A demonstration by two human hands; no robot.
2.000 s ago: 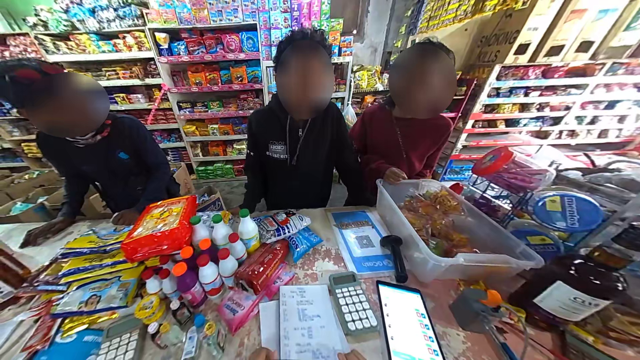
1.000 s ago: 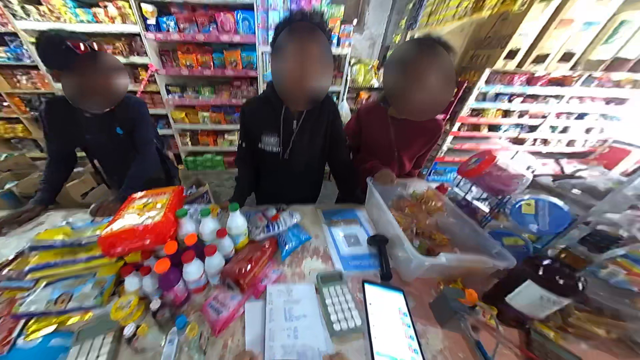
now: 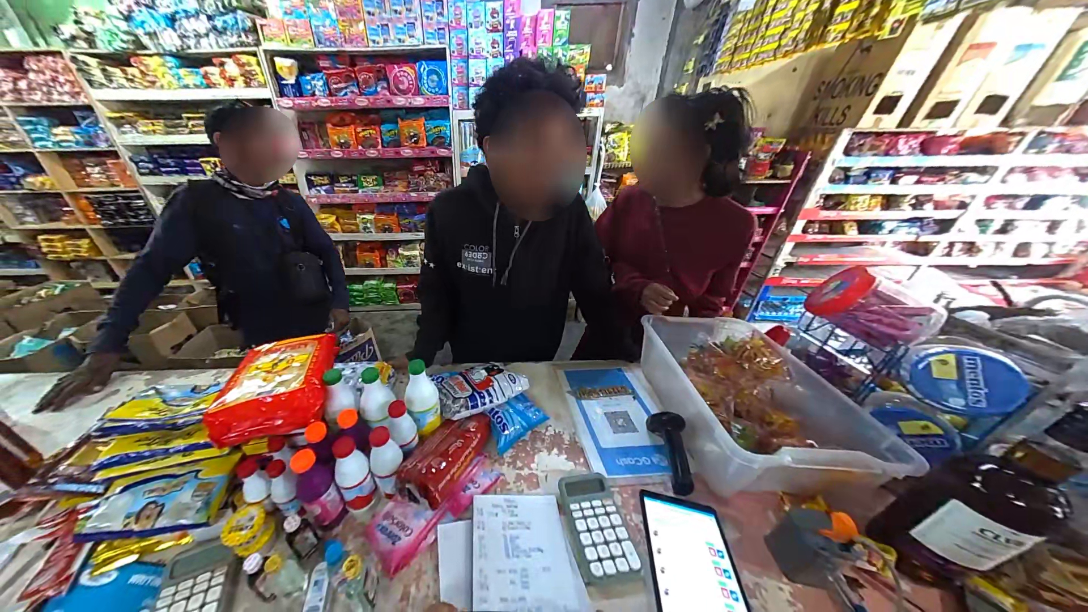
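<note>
Only a fingertip of my left hand (image 3: 440, 607) shows at the bottom edge, beside the lower left of the papers; the rest is hidden. My right hand is out of view. A handwritten list on white paper (image 3: 520, 552) lies over another sheet. Right of it are a grey calculator (image 3: 600, 529) and a lit tablet or phone (image 3: 693, 552). Left of the papers are a pink packet (image 3: 404, 531), a red glossy packet (image 3: 446, 459), several capped plastic bottles (image 3: 355, 472) and small glass bottles (image 3: 285, 574). A black handheld scanner (image 3: 671, 450) rests on a blue QR code sheet (image 3: 614, 421).
A translucent plastic bin (image 3: 816, 472) holds wrapped items. Right of it stand candy jars (image 3: 965, 378) and a large dark bottle (image 3: 969, 518). A red pack (image 3: 276, 387), yellow-blue packets (image 3: 157, 497) and a second calculator (image 3: 191, 582) lie left. Three people stand across the counter (image 3: 544, 459).
The person at left, leaning over the counter earlier, now stands more upright, one hand on it. The person in maroon has drawn a hand back from the bin's rim. My right fingertips have left view.
</note>
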